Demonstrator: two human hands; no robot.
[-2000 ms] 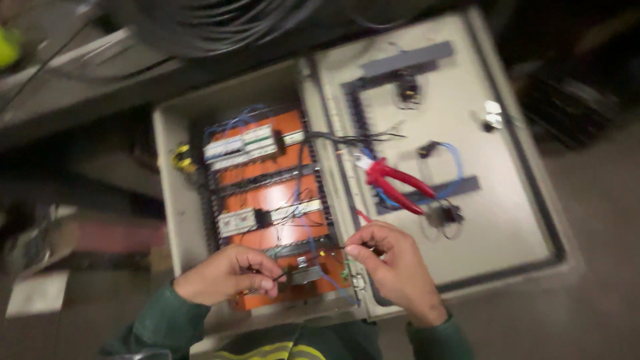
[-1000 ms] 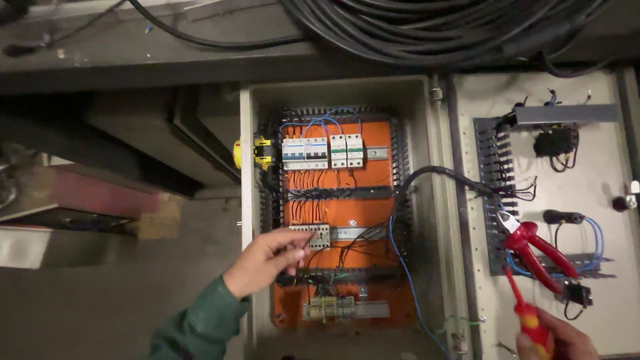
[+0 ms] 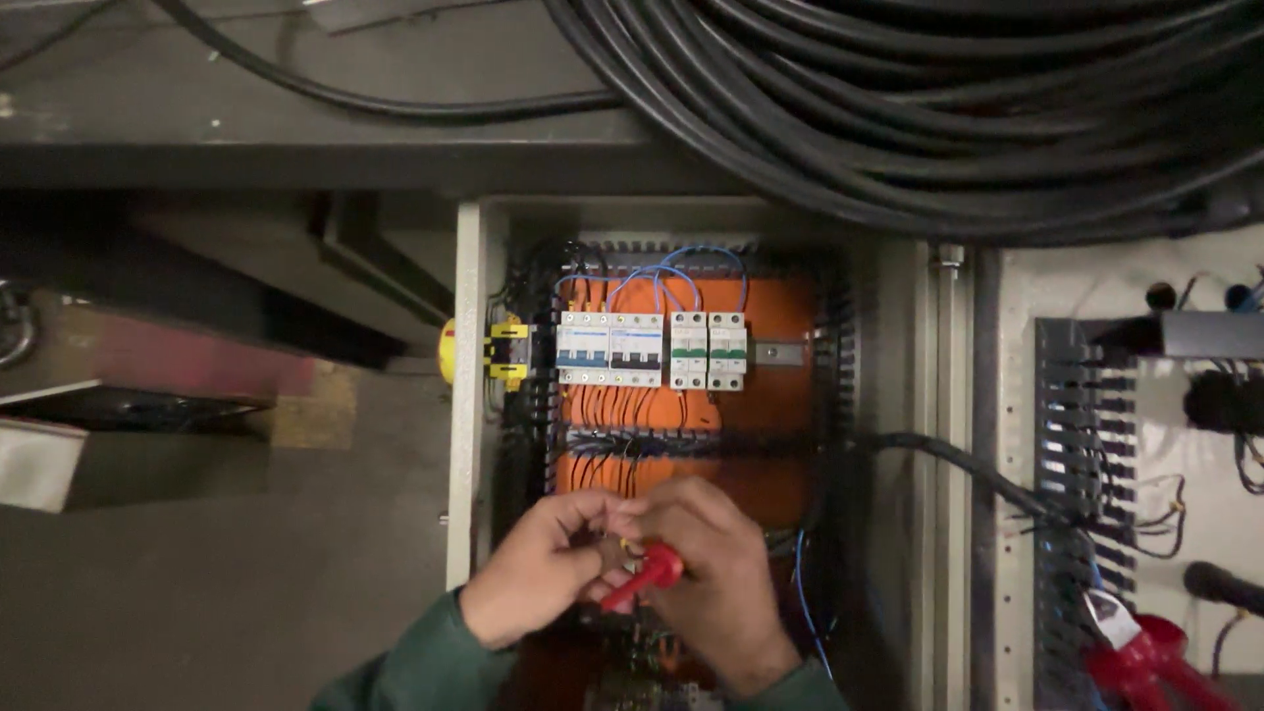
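Observation:
An electrical enclosure with an orange mounting plate lies below me. Near its top, circuit breakers sit on a metal rail, with blue wires looping above and dark wires below. My left hand and my right hand meet over the lower part of the plate, fingertips close together. A red screwdriver is in my right hand, its red shaft pointing down and left. My left fingers are pinched near a thin wire; whether they grip it is hard to tell. The hands hide the contactor area behind them.
A thick coil of black cable hangs over the top right. Red-handled pliers lie on the enclosure door at the right. A black wire bundle runs from the box to the door. A yellow-and-black switch sits on the left wall.
My right hand, with the red screwdriver, has moved from over the door to beside my left hand above the mounting plate. The view has shifted and come closer.

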